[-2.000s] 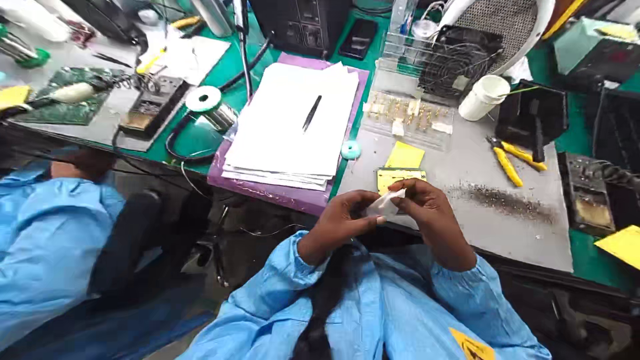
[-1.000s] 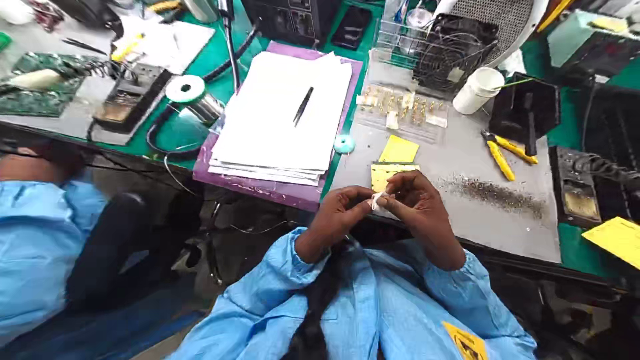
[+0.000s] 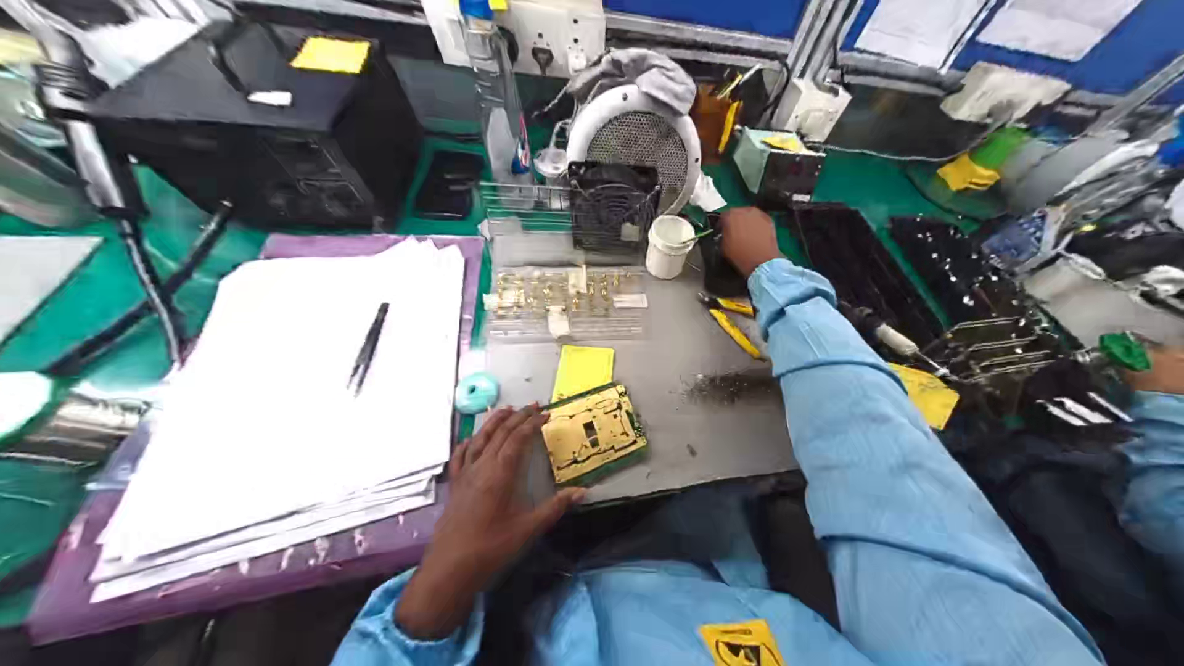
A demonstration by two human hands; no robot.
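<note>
My left hand [image 3: 499, 490] lies with spread fingers at the left edge of a yellow-faced circuit board [image 3: 594, 433], its fingertips at the board's upper left corner. Just above the board is a yellow paper note [image 3: 583, 370]. My right hand [image 3: 747, 239] reaches to the back of the bench, at a dark container [image 3: 720, 270] beside a white cup [image 3: 670, 246]; its fingers are hidden, so any hold cannot be told. Yellow-handled pliers [image 3: 736, 326] lie below that hand. A clear tray [image 3: 566, 302] with small brass-coloured parts sits above the note.
A paper stack [image 3: 305, 398] with black tweezers [image 3: 368, 348] lies at left, near a teal ring [image 3: 476, 393]. Dark debris [image 3: 726, 387] is scattered on the grey mat [image 3: 666, 462]. A fan [image 3: 616, 208] stands at the back. A co-worker's sleeve [image 3: 1156, 453] shows at far right.
My hands have moved apart: the left is down beside the board, the right has reached out to the dark container. The small white item between my fingers is no longer seen. The view has shifted.
</note>
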